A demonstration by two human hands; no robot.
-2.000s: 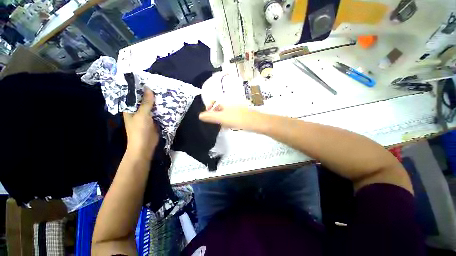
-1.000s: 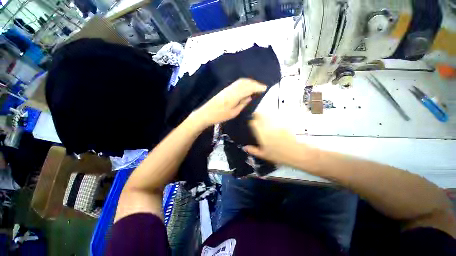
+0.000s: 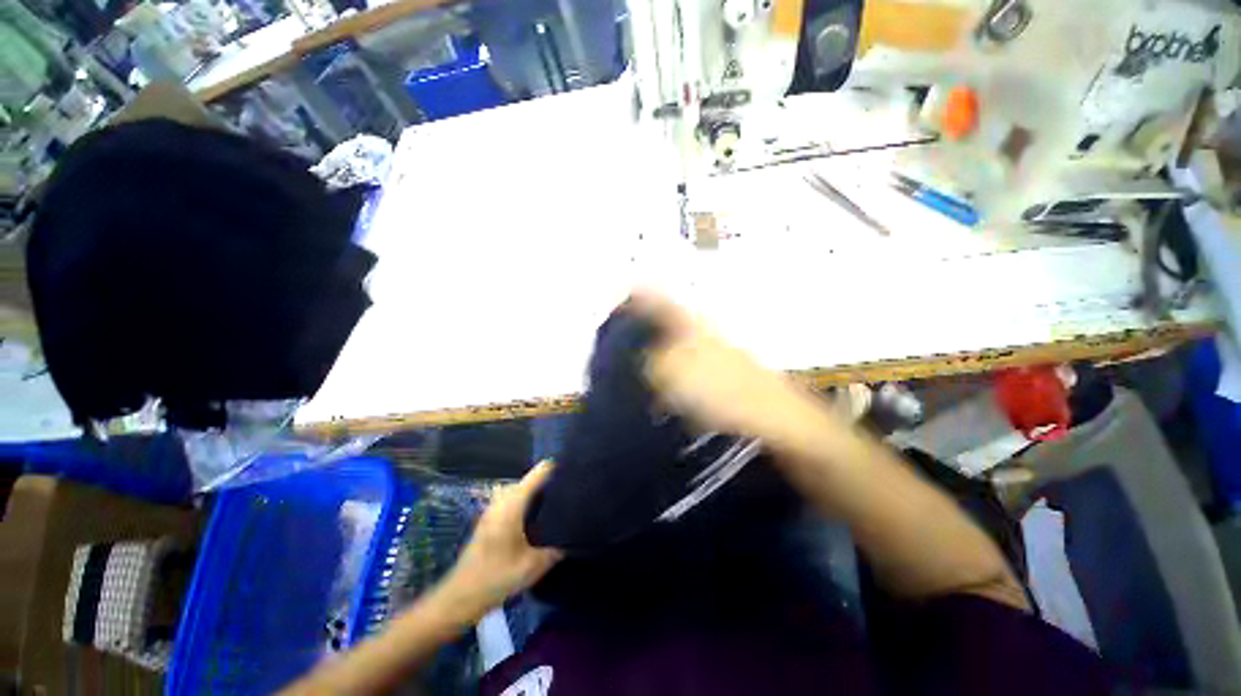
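A black garment piece [image 3: 619, 442] is held bunched over the lap, in front of the table's wooden edge. My left hand [image 3: 510, 533] grips its lower left side. My right hand [image 3: 678, 356] is blurred and holds its upper end near the table edge; the fingertips are hard to make out. A few whitish streaks show on the cloth below my right hand. The lower part of the piece merges with dark clothing, so its end cannot be told.
A big black heap [image 3: 191, 272] lies at the left. The white sewing machine [image 3: 1062, 123] stands at the back right, with tweezers [image 3: 847, 204] and blue-handled snips [image 3: 936, 200] on its bed. A blue crate [image 3: 279, 571] is below left. A grey chair-like object [image 3: 1157, 503] is at right.
The black piece has left the tabletop and is now over the lap, held by both hands. The patterned part seen earlier in my left hand no longer shows there. The view has shifted.
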